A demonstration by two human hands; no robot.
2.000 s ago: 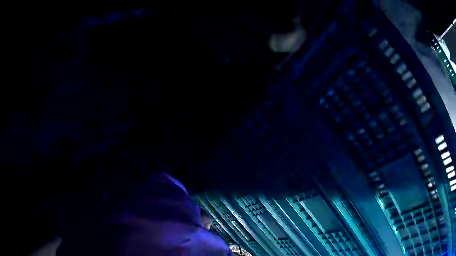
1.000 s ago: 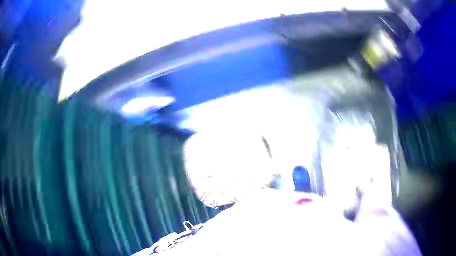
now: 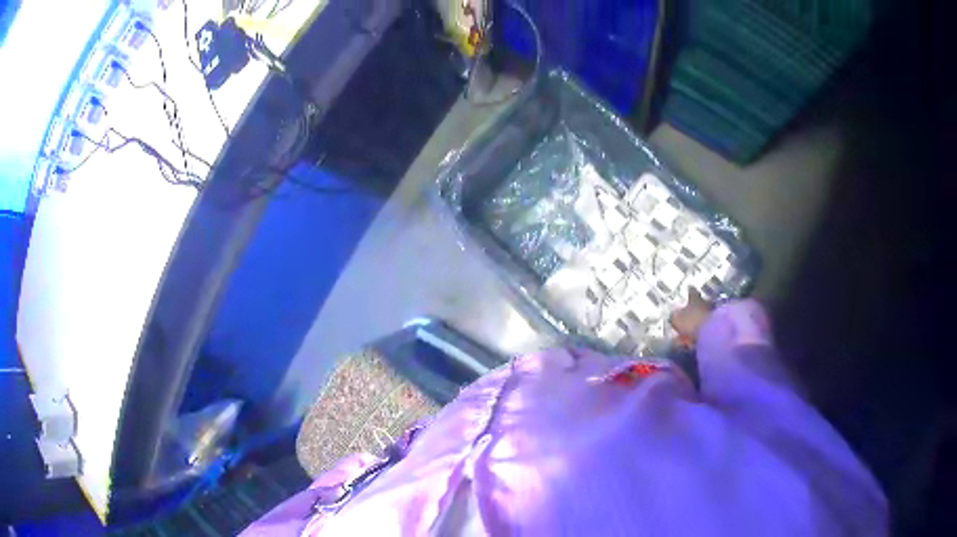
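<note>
A dark plastic-lined bin (image 3: 491, 246) stands on the floor in front of me. Many small white pieces with dark squares (image 3: 656, 257) lie in its right part, and crumpled clear plastic (image 3: 546, 173) lies in its left part. My right hand (image 3: 689, 317) is at the bin's near right edge, beside or over the white pieces. It is small and partly hidden by the sleeve, so its grip cannot be told. My left hand is not in view.
The white-covered table (image 3: 115, 262) curves along the left, with small white units (image 3: 105, 79) and black cables on it. A speckled stool or cushion (image 3: 362, 414) is below centre. Green slatted crates (image 3: 761, 79) stand at upper right.
The view has swung from dark racks, through a blurred, overexposed view, down to the lined bin. My right hand now shows at the bin; its earlier state was unclear.
</note>
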